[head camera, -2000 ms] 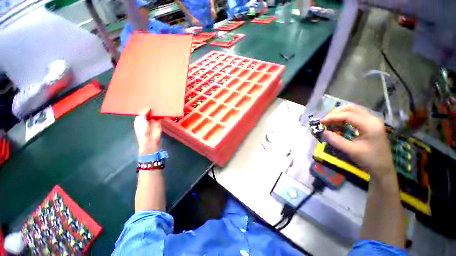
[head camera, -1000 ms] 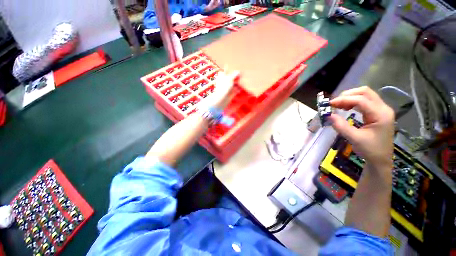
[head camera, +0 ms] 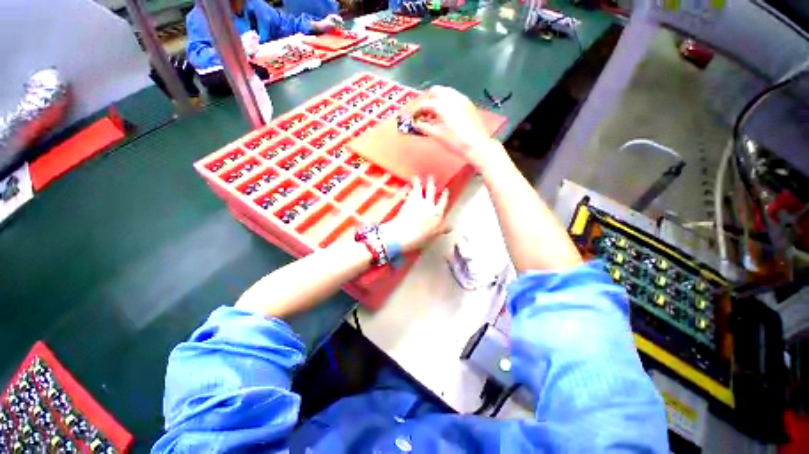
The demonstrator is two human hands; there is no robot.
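Note:
A stack of red compartment trays (head camera: 232, 202) stands in front of me, many pockets holding small circuit boards, several front pockets empty. A flat orange-red divider sheet (head camera: 390, 151) lies over the tray's right part. My left hand (head camera: 419, 217), with bands at the wrist, rests at the sheet's near edge, fingers spread; whether it grips the sheet is unclear. My right hand (head camera: 448, 120) holds a circuit board (head camera: 408, 125) between thumb and fingers just above the sheet.
The fixture (head camera: 661, 284) with rows of green boards is on the machine at right. A red sheet full of boards (head camera: 53, 412) lies lower left. A dark V-shaped tool (head camera: 497, 99) lies behind the tray. A person's blue sleeve (head camera: 208, 40) shows at the back left.
The right hand has moved left from beside the fixture to over the sheet, still holding the board. The sheet, held up by my left hand earlier, now lies on the tray's right side.

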